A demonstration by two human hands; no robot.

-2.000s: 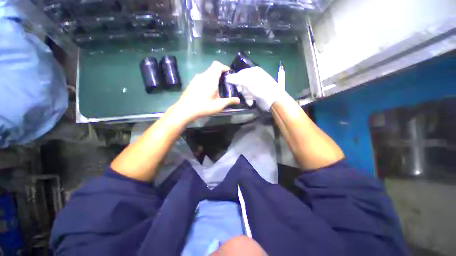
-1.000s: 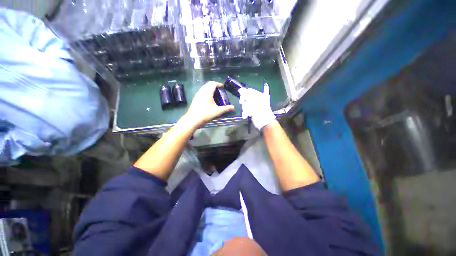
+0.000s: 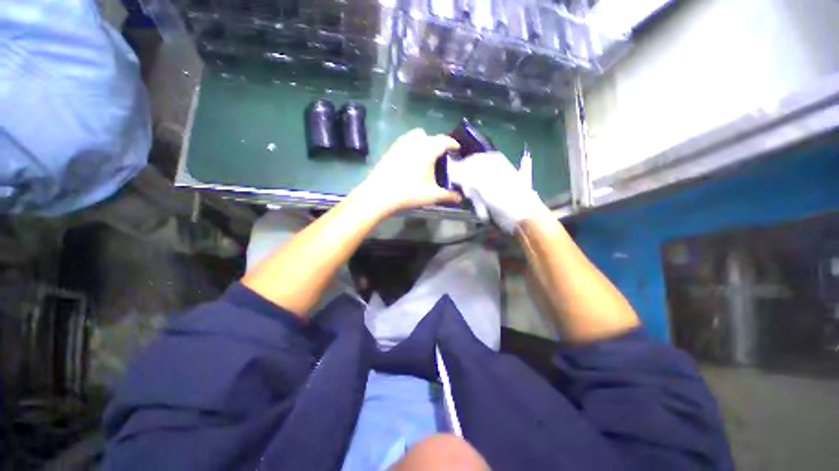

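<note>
My bare left hand (image 3: 409, 173) holds a black moulded part (image 3: 447, 172) at the front edge of the green-topped bench, its thumb and fingers around it. My right hand (image 3: 497, 184) in a white glove is against the same part; its fingers are partly hidden and I cannot tell if it holds a tool. Another black part (image 3: 472, 138) lies just behind my right hand. Two more black parts (image 3: 322, 129) lie side by side on the green top, left of my left hand. A pale pen-like cutter (image 3: 525, 161) shows right of the glove, partly hidden.
Clear trays (image 3: 497, 32) with shiny pockets are stacked at the back of the bench. The bench has a metal rim (image 3: 267, 195). A blue machine door (image 3: 630, 267) with a window is at the right. A person in a light blue smock (image 3: 69, 110) is at the left.
The view has shifted, moving the bench in the picture. My gloved hand, a little apart from the held part one second ago, is against it again. The two parts at left remain in place.
</note>
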